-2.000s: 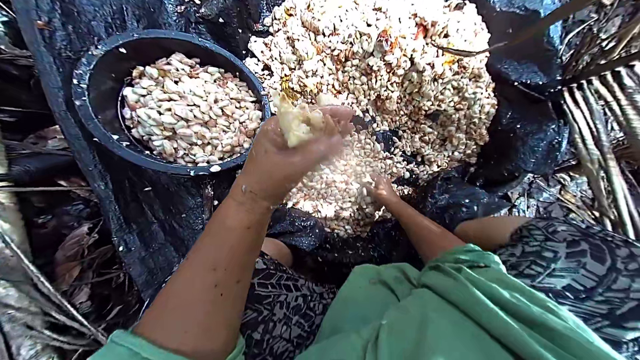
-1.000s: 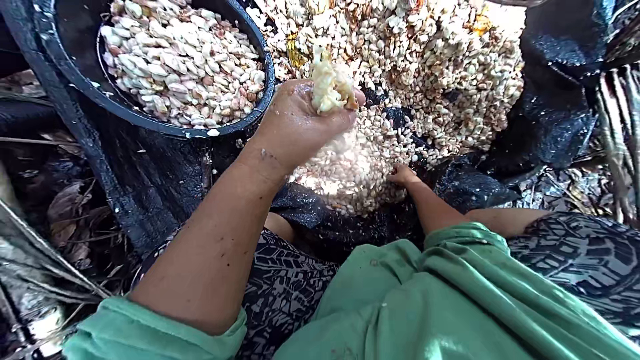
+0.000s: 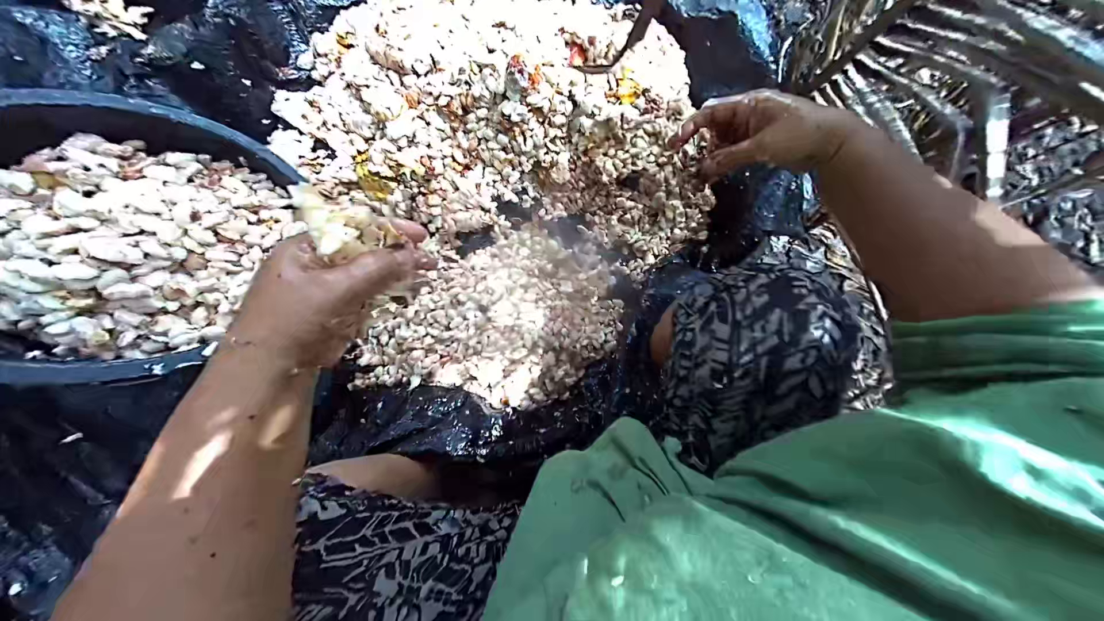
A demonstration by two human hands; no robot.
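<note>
My left hand (image 3: 323, 289) holds a pale, wet clump of pulp or fibre (image 3: 332, 226) between thumb and fingers, beside the rim of a round dark tub (image 3: 233, 142). Wet, pulp-covered seeds that look like cacao beans (image 3: 129, 259) lie in that tub. At the right edge of a large heap of similar beans (image 3: 483, 112), my right hand (image 3: 759, 138) has its fingers apart and slightly curled; whether the fingertips touch the beans is unclear. Between my hands and nearer my body lies a smaller spread of beans (image 3: 509, 319) on black plastic sheeting (image 3: 448, 423).
A thin brown stem (image 3: 634, 39) lies over the far side of the heap, with yellow and reddish bits among the beans. Dry palm fronds (image 3: 931, 78) are at the upper right. My knees in patterned cloth (image 3: 759, 362) flank the near beans.
My right hand has left the near spread of beans and moved up and right to the heap's right edge. My left hand still holds the pale clump. The view has shifted.
</note>
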